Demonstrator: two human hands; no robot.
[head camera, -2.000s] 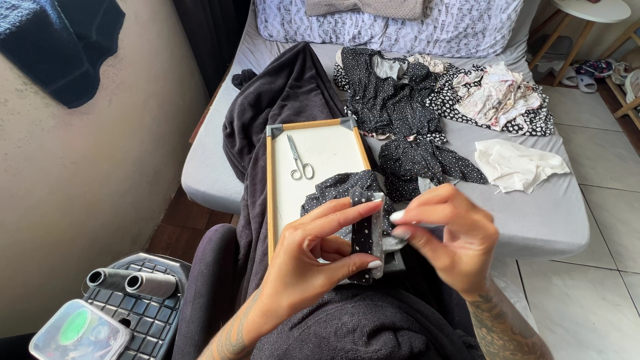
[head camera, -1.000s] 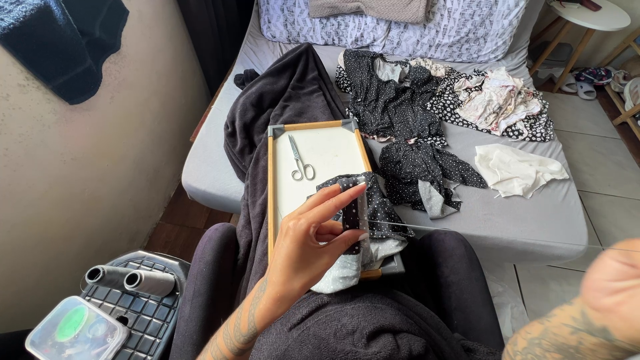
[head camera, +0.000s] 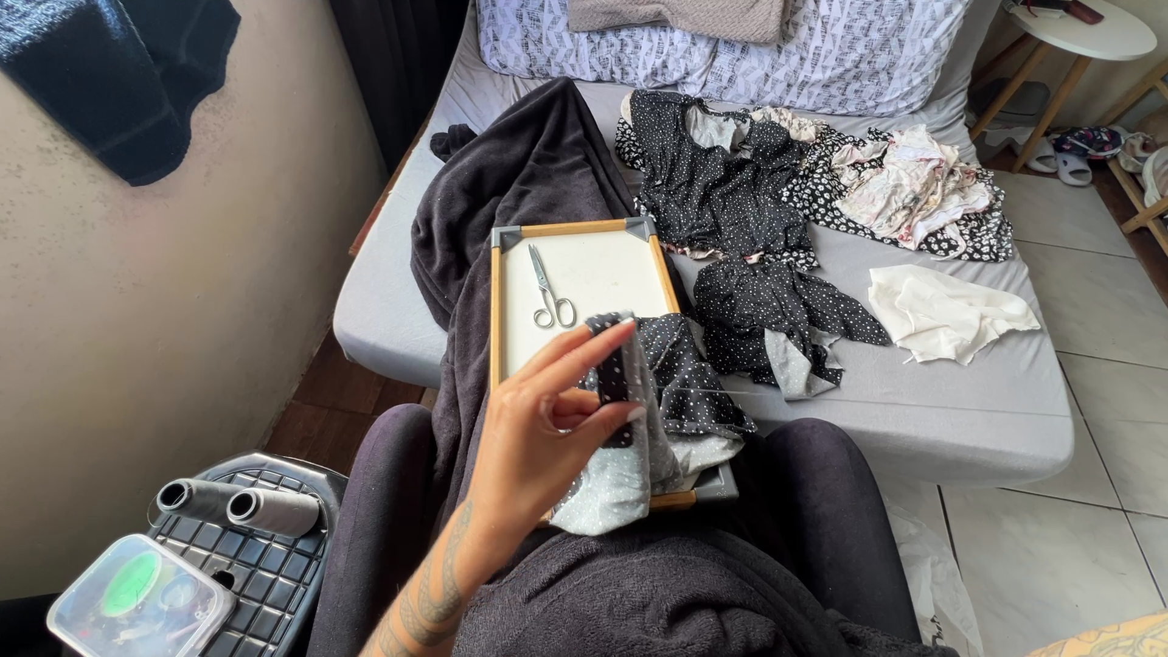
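My left hand (head camera: 547, 411) pinches a folded edge of black polka-dot fabric (head camera: 689, 374) between thumb and fingers, above my lap. A thin thread seems to run rightward from that edge. Only a bit of my right forearm (head camera: 1109, 634) shows at the bottom right corner; the hand itself is out of frame. Beneath the fabric lies a white tray with a wooden frame (head camera: 497, 310), and on it rest metal scissors (head camera: 546, 290) with the blades pointing away from me. A cut piece of the same polka-dot fabric (head camera: 776, 315) lies on the bed to the right.
On the bed (head camera: 958, 429) are a polka-dot garment (head camera: 721, 182), a floral cloth (head camera: 922, 187), a white cloth (head camera: 949, 310) and a dark blanket (head camera: 511, 182). At lower left, a black plastic stool (head camera: 246, 557) holds two thread spools (head camera: 274, 511) and a clear plastic box (head camera: 137, 598).
My right hand, at the fabric two seconds ago, has moved away to the right and out of view. My left hand has kept its pinch on the fabric.
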